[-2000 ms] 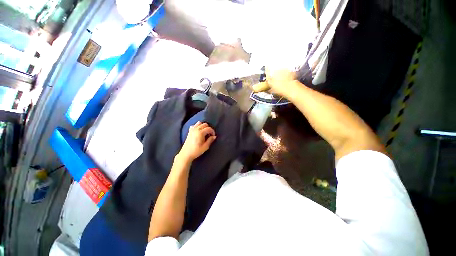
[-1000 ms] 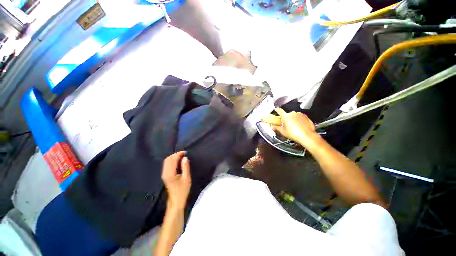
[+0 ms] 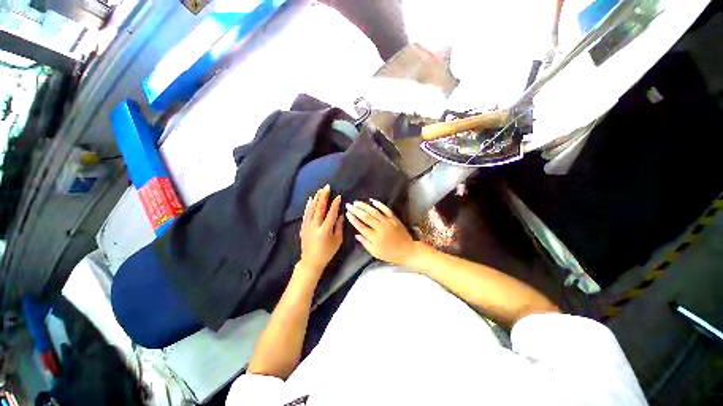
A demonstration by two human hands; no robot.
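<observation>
A dark suit jacket [image 3: 230, 206] lies over the navy padded board [image 3: 151, 301], its buttoned edge towards the board's rounded end. A hanger hook [image 3: 362, 110] sticks out of the jacket neck. My left hand [image 3: 322, 230] lies flat on the jacket front, fingers pointing to the neck. My right hand [image 3: 380, 231] lies on the jacket just to the right of it, fingers slightly apart. Neither hand grips anything that I can see. The steam iron [image 3: 473, 141] with its tan handle stands at the board's right end, beside the jacket neck, untouched.
Blue carton strips [image 3: 143, 151] lie on the white-covered table [image 3: 262, 75], one with a red label. A hose runs up from the iron. Dark cloth hangs at the right. Yellow-black tape [image 3: 666, 258] marks the floor. A dark item lies at the lower left.
My right hand has let go of the iron and moved onto the jacket. The iron now rests at the board's right end. My left hand has moved up the jacket front towards the neck.
</observation>
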